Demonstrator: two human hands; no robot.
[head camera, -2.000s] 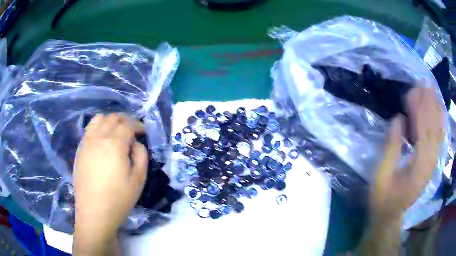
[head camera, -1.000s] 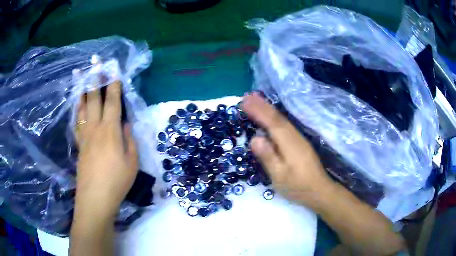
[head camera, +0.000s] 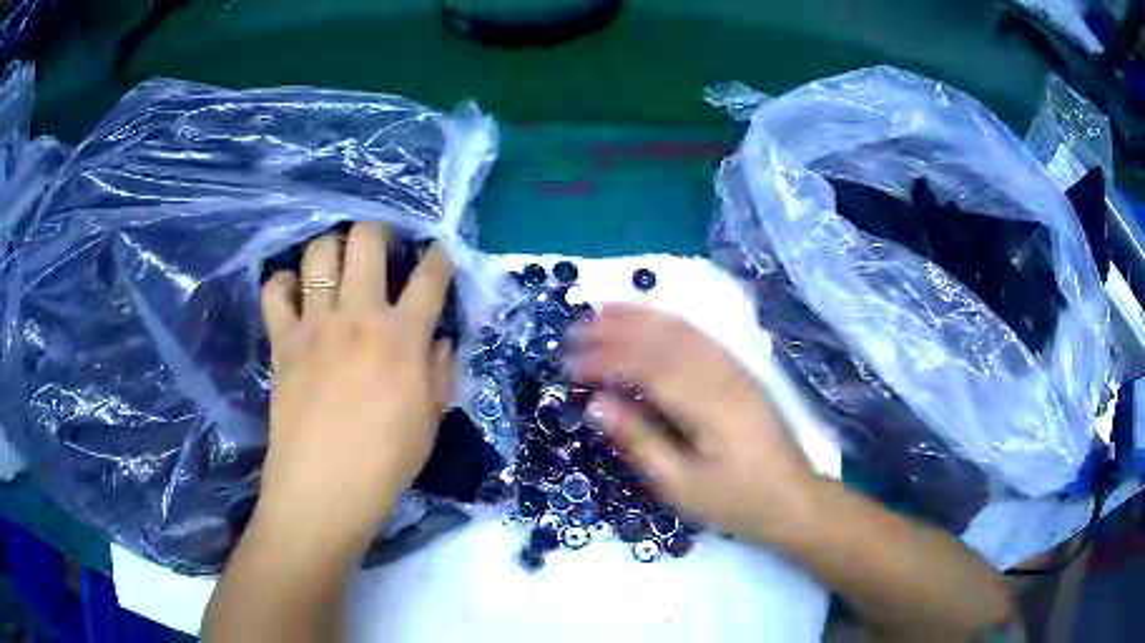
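Observation:
A loose pile of small round caps (head camera: 559, 484), dark with silver rims, lies on a white pad (head camera: 753, 440). My right hand (head camera: 684, 415) is blurred over the right side of the pile, fingers bent; whether it holds a cap cannot be told. My left hand (head camera: 358, 339) is at the mouth of the left clear plastic bag (head camera: 151, 364), fingers spread over black housings (head camera: 458, 459). What its fingertips touch is partly hidden. The right clear plastic bag (head camera: 866, 339) stands open with black housings (head camera: 954, 245) inside.
A green belt (head camera: 590, 163) runs behind the bags and pad. A dark curved object (head camera: 534, 18) lies on it at the top edge. A small clear bag with a white label (head camera: 1074, 132) is at the far right.
My right hand moved from the right bag to the pile and has pushed the caps leftward into a narrower heap. My left hand stays at the left bag, its fingers now spread at the mouth.

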